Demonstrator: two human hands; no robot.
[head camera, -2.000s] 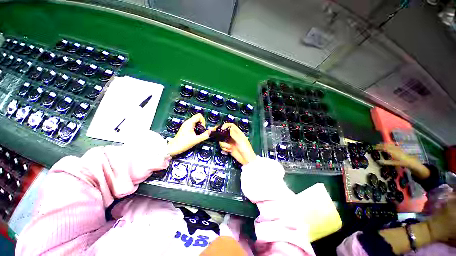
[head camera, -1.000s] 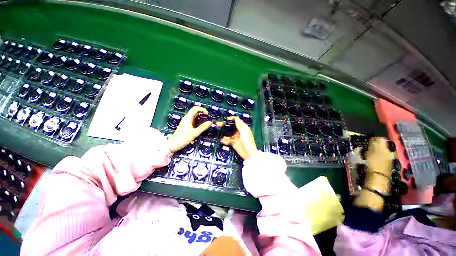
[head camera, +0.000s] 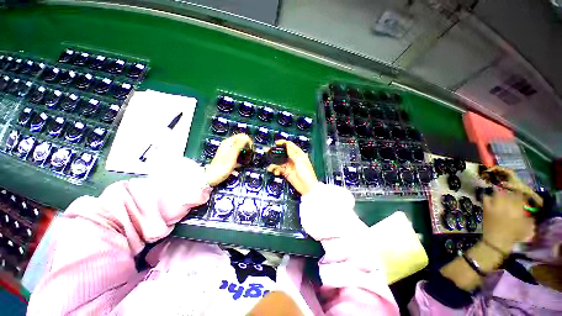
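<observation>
My left hand (head camera: 228, 160) holds a round black watch head (head camera: 245, 155) by its edge, with a small green glint on it. My right hand (head camera: 294, 168) holds another dark watch head (head camera: 278, 154) between thumb and fingers. The two hands are apart, above the middle of a clear blister tray (head camera: 289, 223). Rows of black units show behind and below my hands, and a few front units look pale or silver. The hands hide some of the middle pockets.
A white record sheet (head camera: 132, 137) with a dark marker pen (head camera: 175, 120) lies left of the tray. Filled trays (head camera: 75, 126) stand farther left. A stacked tray (head camera: 377, 145) stands right. A yellow sheet (head camera: 399, 247) lies by my right forearm. A co-worker's hands work over a tan board (head camera: 439, 210).
The unit in my left hand is now more upright and shows a green glint. My hands remain over the tray. The co-worker's arm has moved to the right, off the tan board's middle.
</observation>
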